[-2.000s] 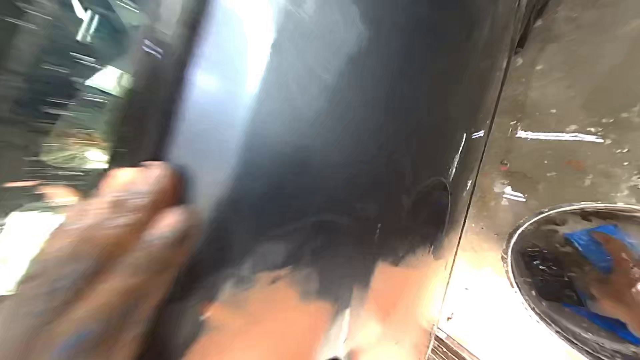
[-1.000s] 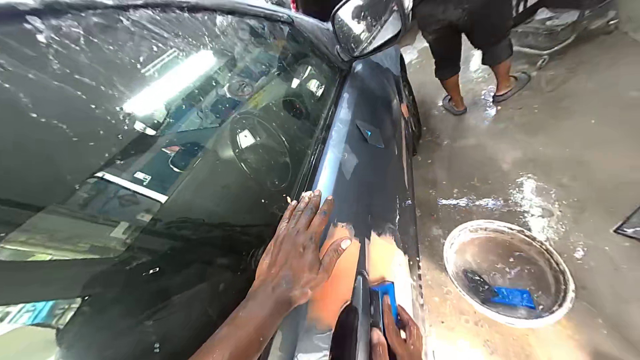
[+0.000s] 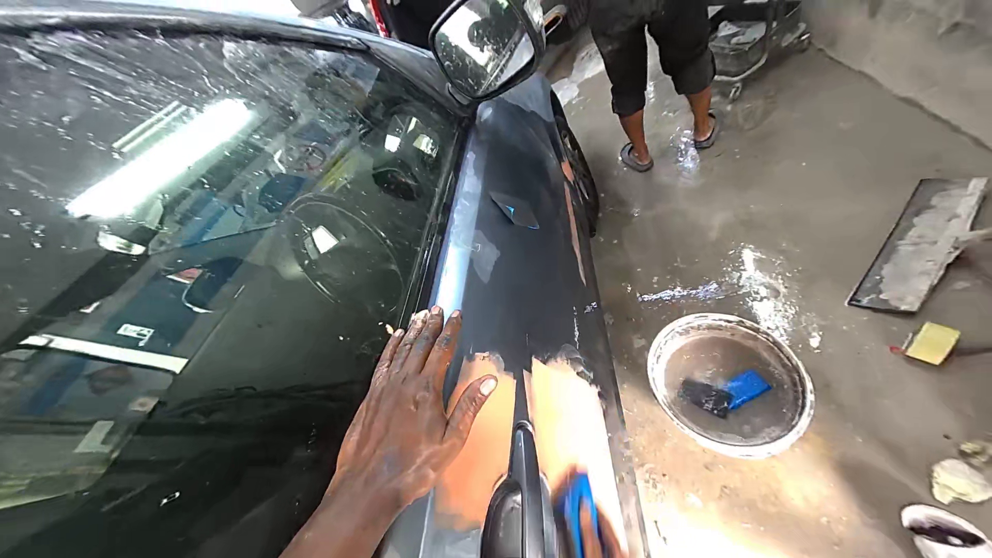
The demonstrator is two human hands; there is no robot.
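Observation:
My left hand (image 3: 411, 411) lies flat, fingers apart, on the upper edge of the car door and the window (image 3: 232, 325) beside it. Along the dark door panel (image 3: 519, 287) run orange-brown filler patches (image 3: 477, 434) around the black door handle (image 3: 527, 465). Low in the view my right hand (image 3: 593, 535), blurred and partly cut off, holds a blue block (image 3: 577, 504) against the panel just right of the handle. A small dark folded sheet (image 3: 515, 211) with a blue spot rests farther forward on the door, below the side mirror (image 3: 487, 46).
On the wet floor right of the car stands a round tub (image 3: 659, 387) of murky water with a blue piece (image 3: 746, 387) and a black piece (image 3: 705, 397) in it. A flat board (image 3: 914, 248) and yellow sponge (image 3: 932, 343) lie farther right. Another person (image 3: 651, 62) stands near the front wheel.
Since one second ago the view has shifted to show more floor at the right. My left hand remains on the door edge, and my right hand still has the blue block near the handle.

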